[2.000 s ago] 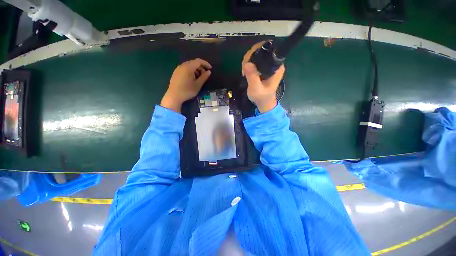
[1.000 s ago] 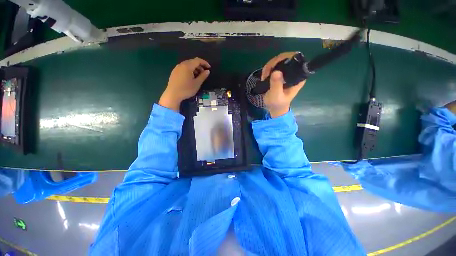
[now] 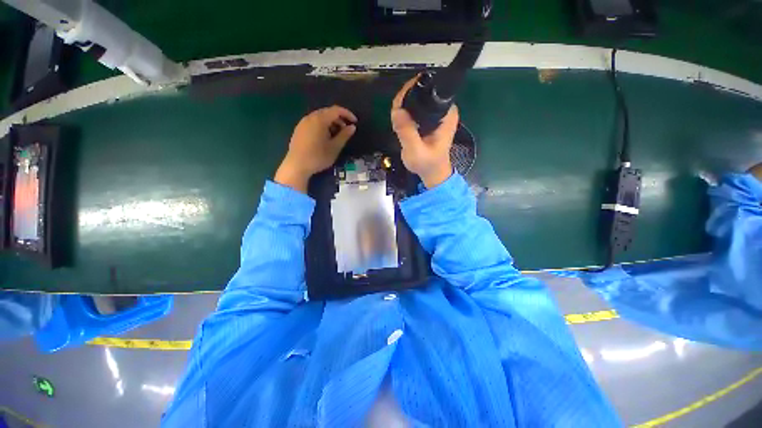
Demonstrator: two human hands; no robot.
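Observation:
An opened tablet [image 3: 364,226] with a silver-white inside lies in a black carrier tray [image 3: 322,276] in front of me. Its circuit board [image 3: 361,169] is at the far end. My right hand [image 3: 426,142] is closed around a black electric screwdriver [image 3: 428,102], upright near the far right corner of the tray; its tip is hidden. My left hand [image 3: 316,144] rests by the far left corner, fingers curled; whether it holds anything small cannot be told. A round mesh-topped screw dish [image 3: 464,150] shows partly behind my right hand.
A black power box [image 3: 622,209] with a white band lies at right. Another tray [image 3: 52,196] with a reddish tablet is at far left. A worn white rail [image 3: 551,57] and a white arm [image 3: 117,42] lie beyond. A person's blue sleeve [image 3: 739,217] is at far right.
My right hand with the screwdriver first moved right over the screw dish, then back left to the far end of the tablet. My left hand has hardly moved.

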